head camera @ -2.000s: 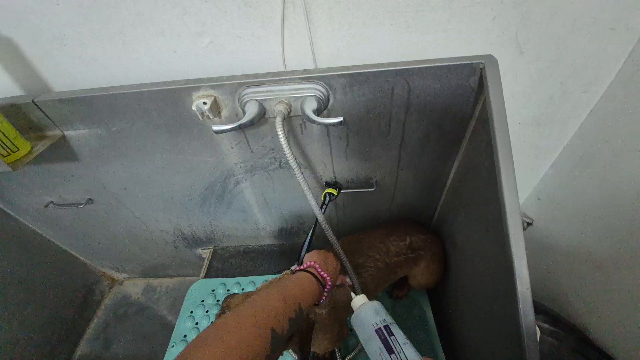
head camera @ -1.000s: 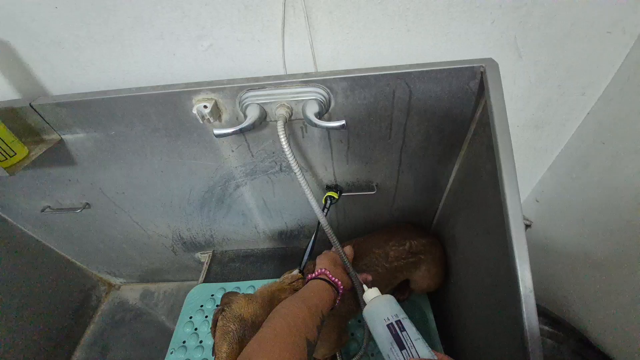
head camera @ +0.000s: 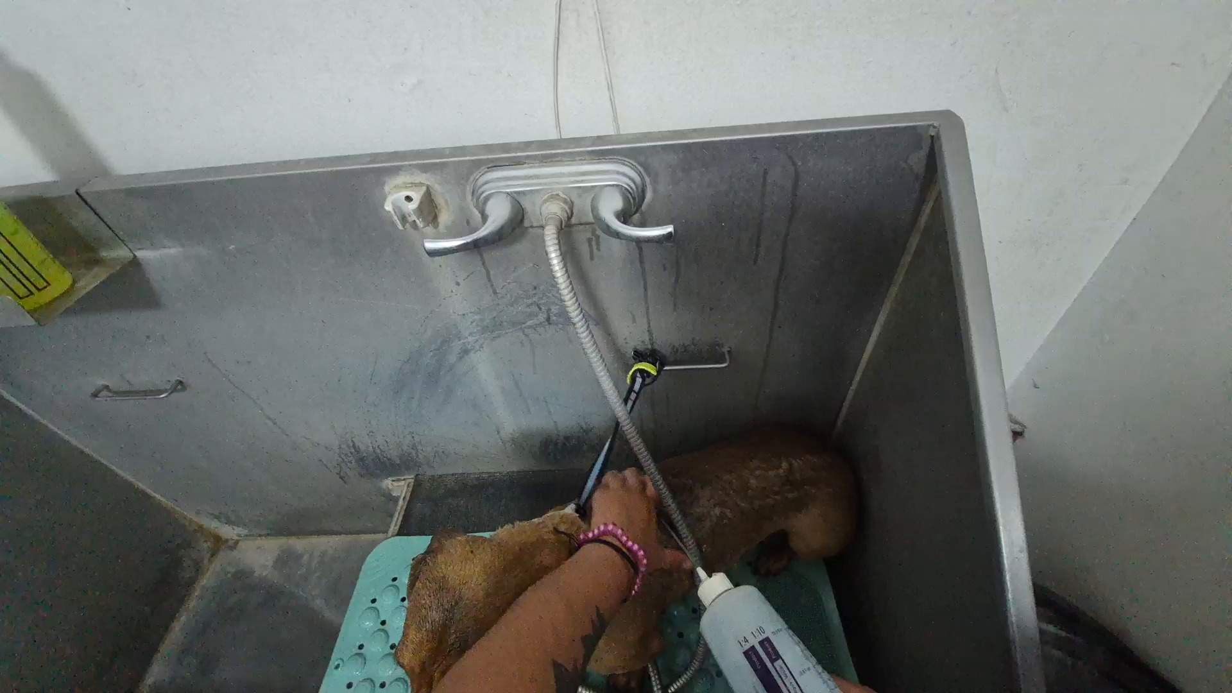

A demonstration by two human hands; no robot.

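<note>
A wet brown dog (head camera: pixel 760 491) is on a teal rubber bath mat (head camera: pixel 371 616) in a steel tub, its head toward the lower left. My left hand (head camera: pixel 630 510) rests on the dog's neck and shoulder area, with a beaded bracelet at the wrist; its fingers are partly hidden, and I see nothing held in it. At the bottom right my right hand (head camera: pixel 852 685) barely shows behind a squeeze bottle (head camera: pixel 760 640) with a nozzle, which it holds tilted toward the dog. A black tether (head camera: pixel 602 462) runs from the dog's neck to the back wall.
A flexible metal shower hose (head camera: pixel 597 356) hangs from the two-handled faucet (head camera: pixel 558 188) across the dog and down to the mat. Metal bars (head camera: pixel 698 364) are fixed on the back wall. A yellow container (head camera: pixel 29 260) stands on the left corner shelf. The tub's steel rim (head camera: pixel 987 404) bounds the right.
The dog's head, mostly covered by my left arm two seconds ago, now shows left of it. My left hand has moved slightly along the dog's back. The bottle stays beside the dog.
</note>
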